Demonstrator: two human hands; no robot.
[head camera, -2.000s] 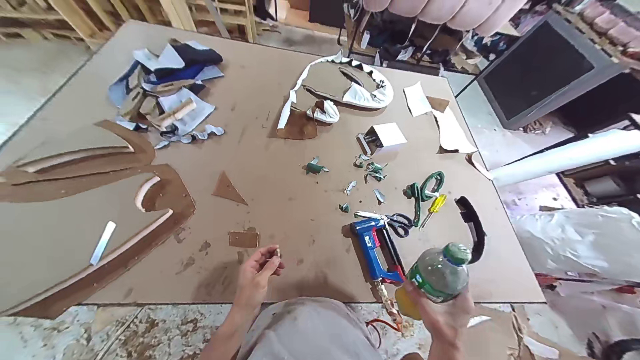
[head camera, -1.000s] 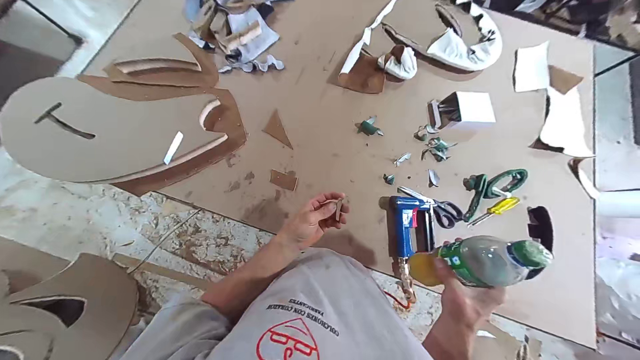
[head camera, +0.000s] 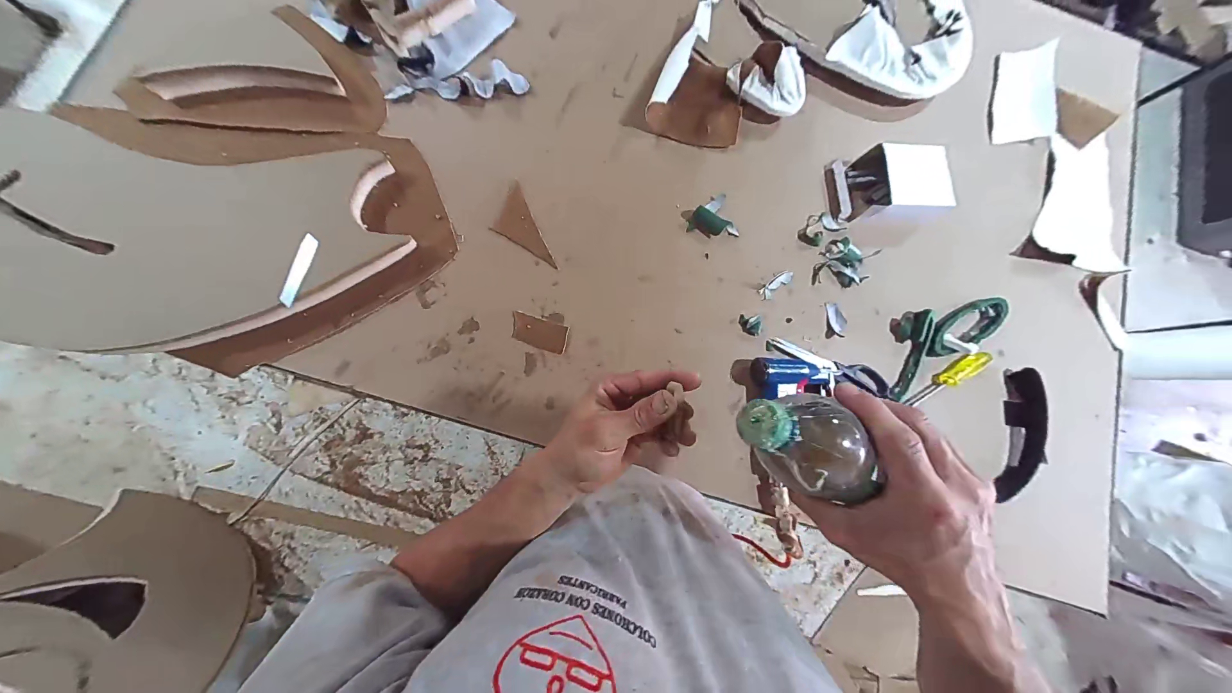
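Observation:
My right hand (head camera: 914, 481) grips a clear plastic bottle with a green cap (head camera: 818, 448), tilted with its cap toward the left. Partly behind the bottle lies a blue pneumatic staple gun (head camera: 784, 375), joined at a brass fitting (head camera: 784, 515) to a red hose. Scissors (head camera: 857, 375) with dark handles rest across the tool. Just left of the bottle, my left hand (head camera: 626, 419) pinches a small tan scrap (head camera: 677, 393) between thumb and fingers. A yellow-handled screwdriver (head camera: 962, 369) and a green strap (head camera: 953, 332) lie to the right.
A large cut-out cardboard shape (head camera: 192, 221) covers the table's left side. Green scraps (head camera: 710, 219) and an open white box (head camera: 914, 178) lie beyond my hands. A black curved strip (head camera: 1025, 433) is near the right edge. White fabric pieces (head camera: 1073, 207) lie at the far right.
The bottle, earlier tilted with its cap to the right, now has its cap toward the left, over the staple gun. My left hand stays near the table's front edge. The view has shifted.

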